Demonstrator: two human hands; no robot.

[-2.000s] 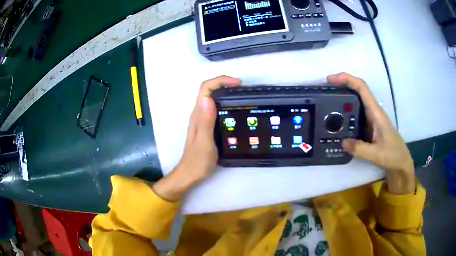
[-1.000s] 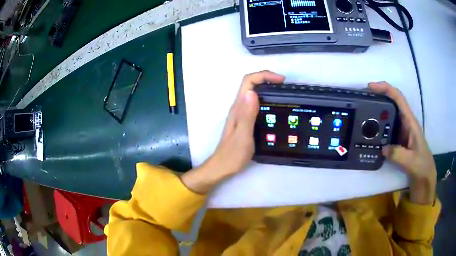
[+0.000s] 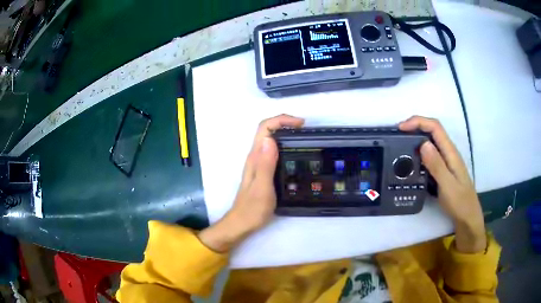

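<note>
A dark grey media player [image 3: 350, 171] is held over the white mat [image 3: 231, 94], screen facing up. Its screen [image 3: 330, 176] shows two rows of dimmed icons, with a red-and-white sticker [image 3: 372, 194] at the lower right corner. My left hand [image 3: 256, 177] grips its left end, fingers over the top edge. My right hand [image 3: 448, 171] grips its right end; the thumb lies at the upper right, over the spot above the dial [image 3: 404, 167]. Whether the thumb presses is unclear.
A second player [image 3: 329, 53] lies beyond, its screen lit, with a black USB stick [image 3: 414, 63] in its right side and a strap loop [image 3: 442, 36]. Left on the green worktop are a yellow stick [image 3: 182, 127], a thin frame [image 3: 130, 141] and a small device [image 3: 20, 173]. A red stool [image 3: 80, 275] stands below left.
My right thumb has moved up from the lower keys to the upper right of the player. The screen icons have dimmed. The view has shifted, bringing the far player fully into sight.
</note>
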